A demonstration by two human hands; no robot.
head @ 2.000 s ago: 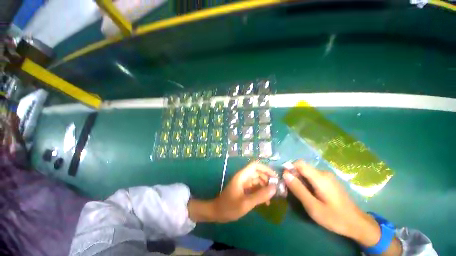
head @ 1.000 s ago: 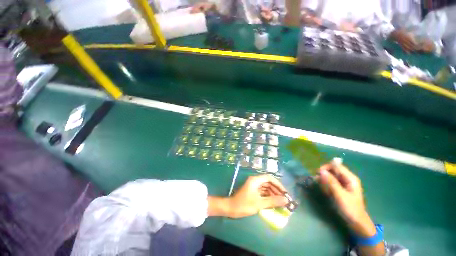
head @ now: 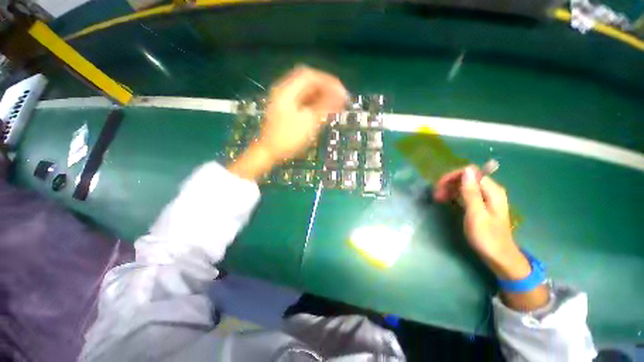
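Observation:
My left hand [head: 300,117] is blurred over the middle and back of the clear blister tray [head: 373,185]; its fingertips are near the silver-grey shielded modules [head: 351,159]. Whether it holds a module cannot be seen. Green-gold modules [head: 305,174] lie in the tray's left section, partly under my left hand. My right hand [head: 484,212], with a blue wrist band [head: 524,274], is closed around the tweezers; their pale rear end [head: 489,167] sticks up and the tips cannot be made out. It covers part of the large yellow-green film sheet [head: 427,152]. A small yellow film piece [head: 378,246] glares white between the hands.
A white line [head: 494,131] crosses the green mat behind the tray. A black strip [head: 99,154], a small whitish packet [head: 79,145] and two small dark items [head: 59,182] lie left. A yellow bar [head: 81,62] slants at upper left. A person's purple-grey sleeve [head: 49,261] is at lower left.
My left hand has moved from above the small film, where it held a module, up and left over the tray. My right hand stays to the right with the tweezers. The camera view has shifted.

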